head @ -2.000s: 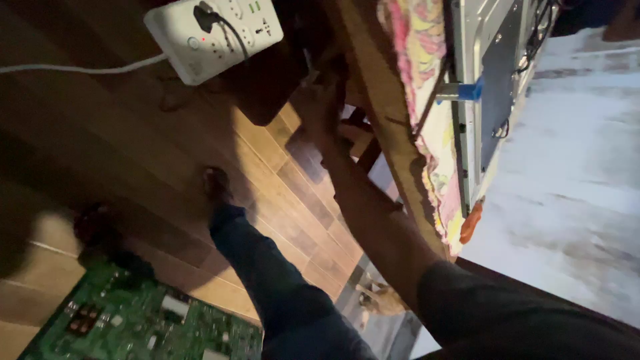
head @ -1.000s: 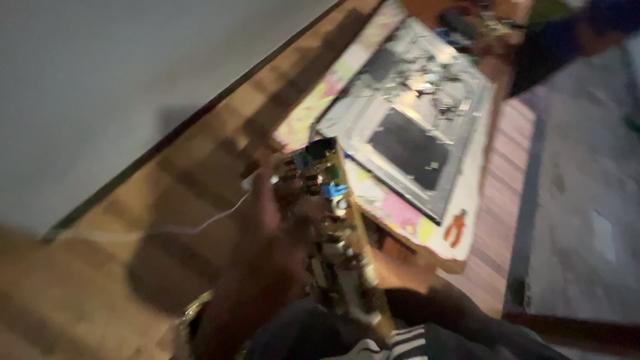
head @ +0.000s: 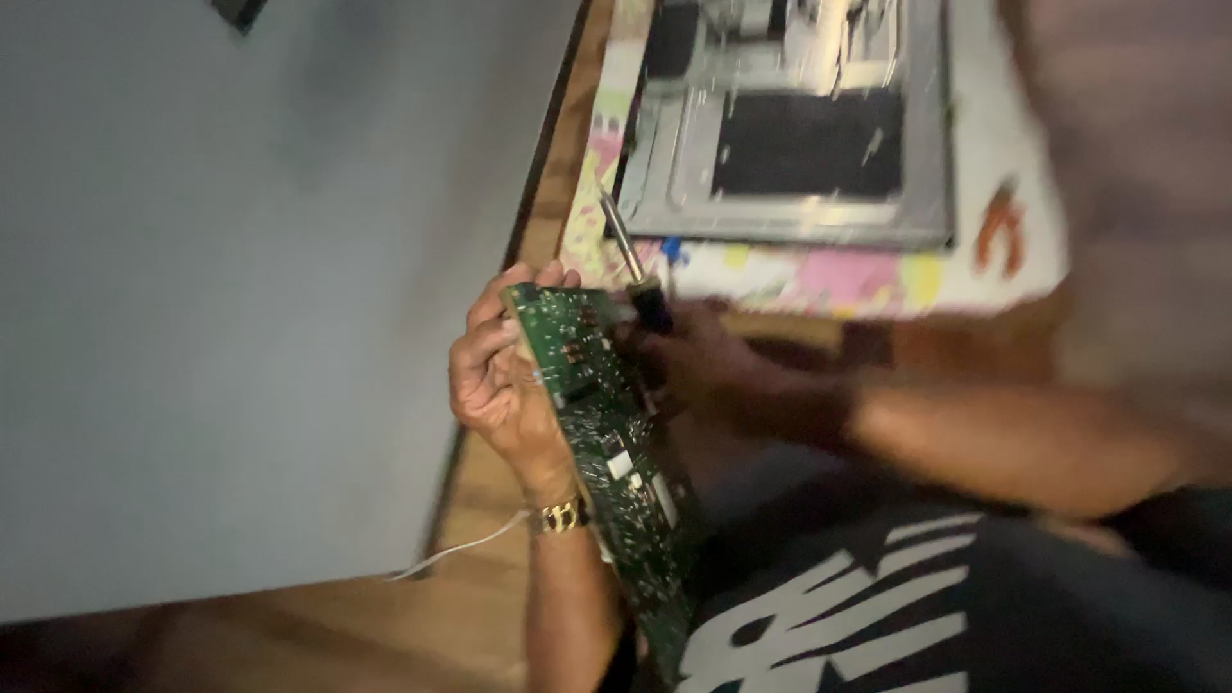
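Note:
My left hand (head: 510, 385), with a gold-coloured watch or bracelet (head: 560, 517) at the wrist, grips the edge of a green printed circuit board (head: 606, 433). The board is tilted, its soldered side with small components facing me. In my right hand (head: 693, 356), close to the board's upper right edge, is a soldering iron (head: 630, 255) with a dark handle; its metal tip points up and left, apart from the board. Blur and shadow hide part of the right fingers. A white cord (head: 462, 547) runs near my left wrist.
Ahead stands a table with a floral cloth (head: 847, 279). On it lie a flat metal panel chassis (head: 799, 217) with dark areas and pliers with orange handles (head: 1001, 236). A large grey surface (head: 241, 337) fills the left, bordered by wood-look floor (head: 481, 597).
The view has swung strongly. Two seconds ago the board lay low at the left and an arm reached beside the table; now the board is held up and a soldering iron shows in my right hand.

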